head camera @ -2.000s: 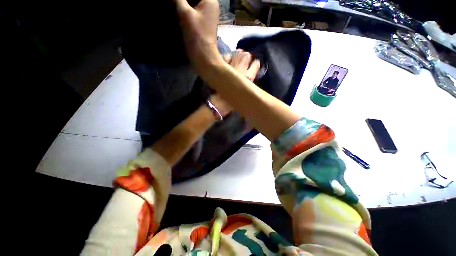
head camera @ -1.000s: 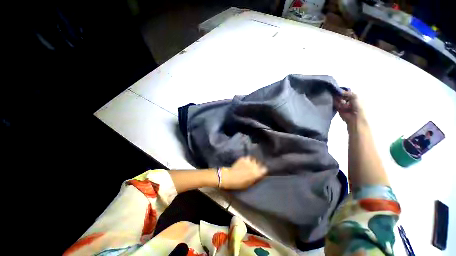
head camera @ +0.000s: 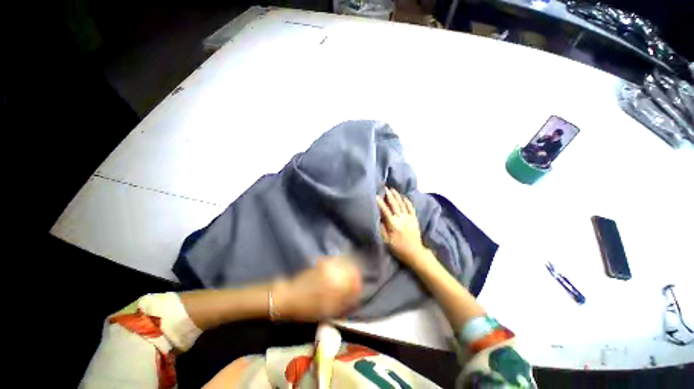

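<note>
The garment [head camera: 335, 175] lies wrong side out in a heap at the table's front edge, plain grey with dark navy bands at its left and right ends. My left hand [head camera: 327, 287] is blurred, fingers curled, over the garment's near edge; whether it grips cloth cannot be told. My right hand [head camera: 399, 224] lies on the right part of the garment, fingers extended against a fold. A slim dark tool, seemingly thread snips [head camera: 565, 283], lies on the table right of the garment, touched by neither hand.
The white table [head camera: 456, 99] has its near edge at my body. To the right are a phone [head camera: 611, 247], eyeglasses [head camera: 674, 315], and a green tape roll [head camera: 527, 166] with an upright phone [head camera: 553, 141]. Clear-bagged items [head camera: 660, 110] lie at the far right.
The garment went from dark side showing to grey side showing, then shifted left and bunched up. My right hand moved from its far right corner onto its middle right. My left hand moved nearer the front edge.
</note>
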